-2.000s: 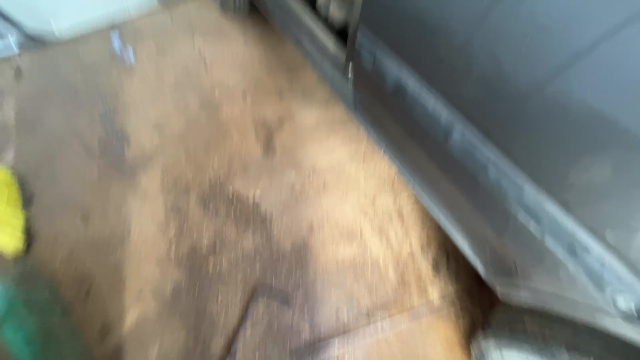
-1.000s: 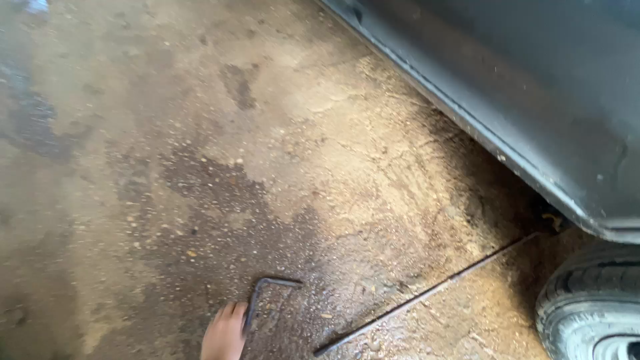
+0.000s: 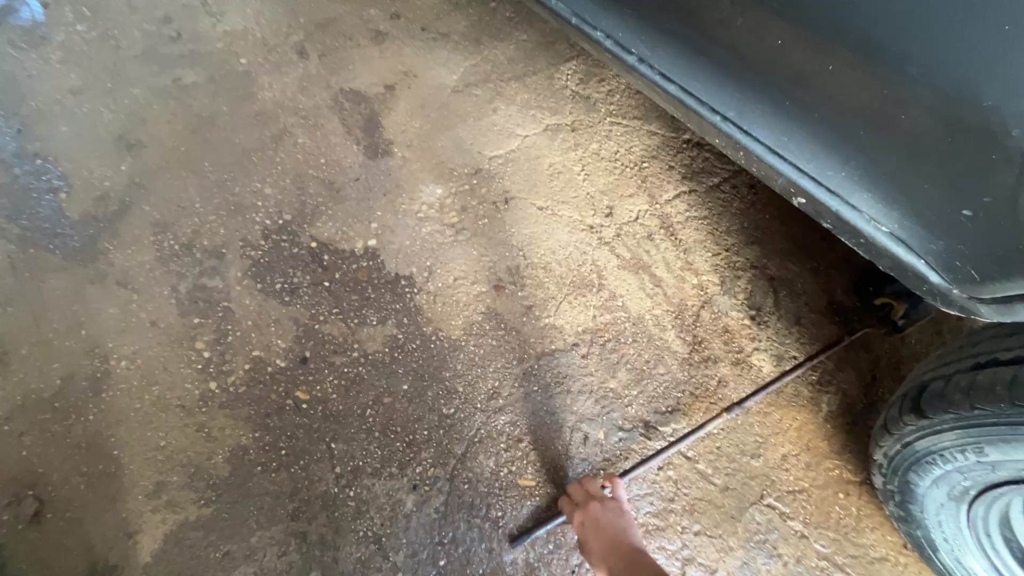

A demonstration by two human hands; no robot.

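Note:
My right hand (image 3: pixel 600 520) is at the bottom, right of the middle, with its fingers closed around a long thin metal rod (image 3: pixel 728 412) near its lower end. The rod's near tip sticks out to the left of the hand. From there the rod slants up and right to a dark object with a yellow hook-shaped part (image 3: pixel 888 308), in the shadow under the car's edge. Whether the rod joins that object cannot be told. My left hand is out of view.
A dark car body panel (image 3: pixel 864 120) with a low sill fills the upper right. Below it, at the right edge, stands a wheel with a black tyre (image 3: pixel 920 416). The rough floor (image 3: pixel 448 240) has damp dark patches and small pebbles.
One second ago a hand was at an L-shaped metal bar left of the rod, and the rod lay unheld. Now that bar is out of view and my right hand is on the rod.

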